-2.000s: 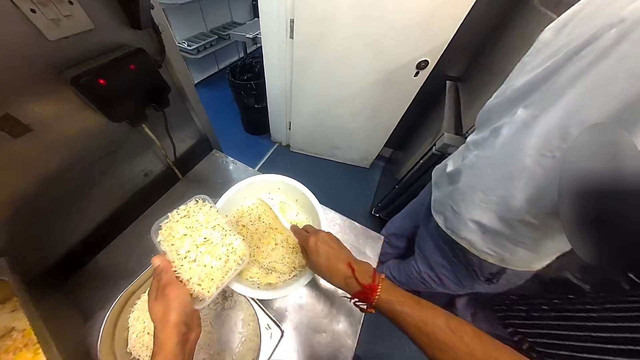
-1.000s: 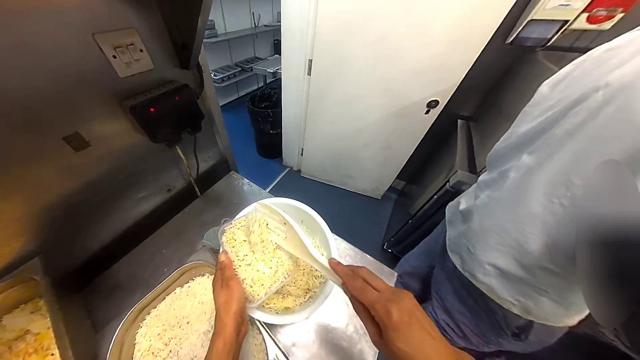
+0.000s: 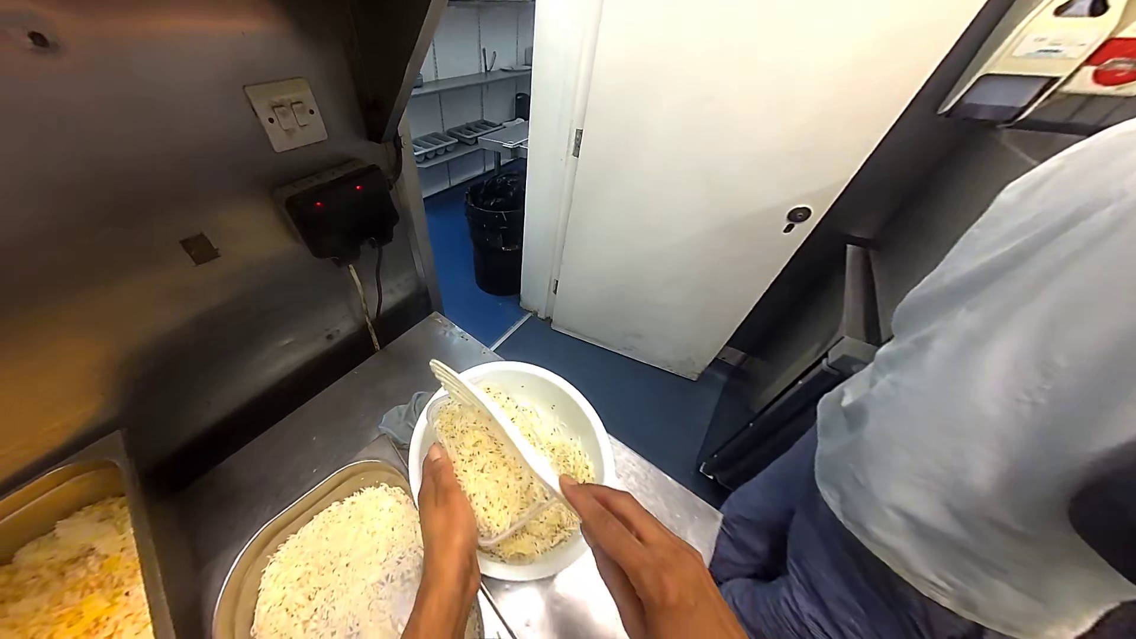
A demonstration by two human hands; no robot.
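My left hand (image 3: 448,541) grips a clear plastic container (image 3: 484,470) filled with rice flecked with seeds, tilted over a white round bowl (image 3: 596,435). More of the same rice (image 3: 555,444) lies in the bowl. In my right hand (image 3: 643,555) is the handle of a white plastic rice spoon (image 3: 501,422), which lies slantwise across the top of the container. Left of the bowl, a metal tray (image 3: 235,577) holds plain white rice (image 3: 342,559), partly hidden by my left wrist.
At the far left stands a metal pan (image 3: 133,532) of yellow and white rice. A crumpled bluish cloth or bag (image 3: 404,419) lies beside the bowl on the steel counter (image 3: 342,417). A person (image 3: 994,373) stands close on the right. Beyond are a white door (image 3: 701,177) and a black bin (image 3: 497,235).
Two seconds ago the container was left of the bowl and the spoon down in the bowl's rice; now the container is over the bowl with the spoon across its top. The view has shifted.
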